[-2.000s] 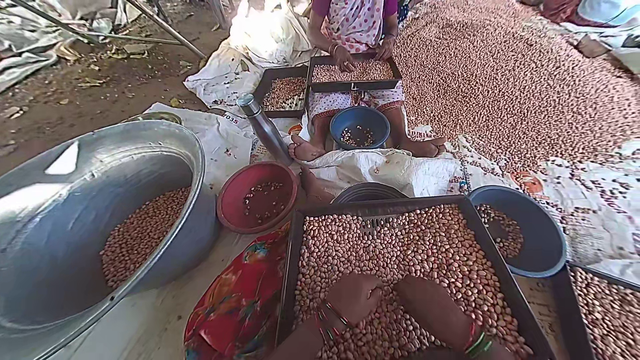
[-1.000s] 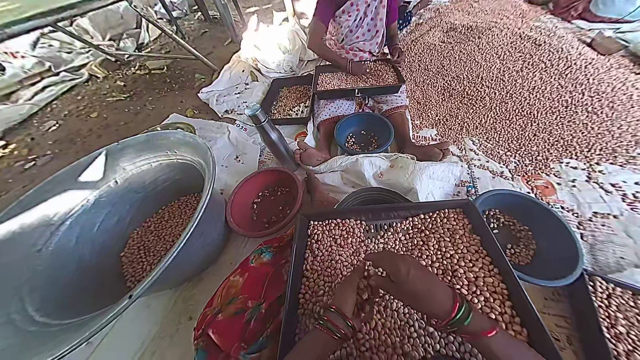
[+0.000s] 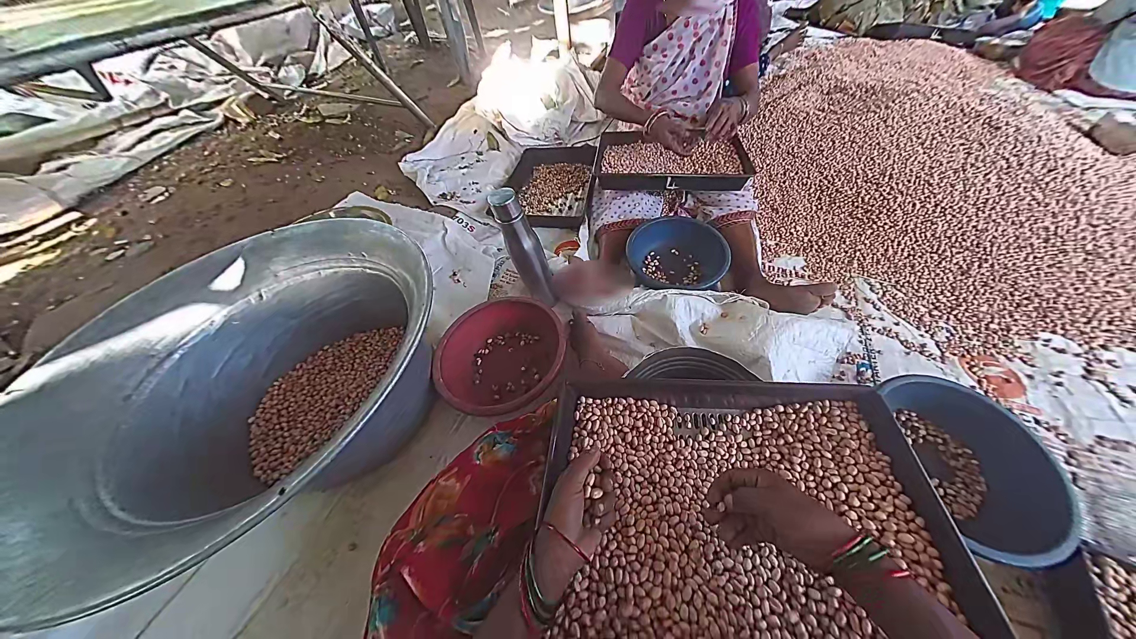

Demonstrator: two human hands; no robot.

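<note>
A dark slotted tray (image 3: 710, 395) full of pinkish-brown nuts, seemingly shelled peanuts (image 3: 657, 497), lies across my lap. My left hand (image 3: 577, 510) is at the tray's left side, palm turned inward, with a few nuts held in its curled fingers. Over the middle right of the tray is my right hand (image 3: 777, 510), thumb and fingertips pinched around a small pale piece, perhaps a nut. Both wrists wear bangles. Near the tray's top some slots show between the nuts.
A large metal tub (image 3: 413, 355) with nuts stands left, a red bowl (image 3: 444, 355) beside it. Beyond are a steel bottle (image 3: 524, 244), a blue bowl (image 3: 635, 253) and a person (image 3: 683, 71) with a tray. A blue-grey basin (image 3: 1021, 479) is right, below a large nut heap (image 3: 941, 195).
My hands, close together over the tray a second ago, are now apart: the left at the tray's left side, the right at the middle right. The other person's hands have lifted off the nuts.
</note>
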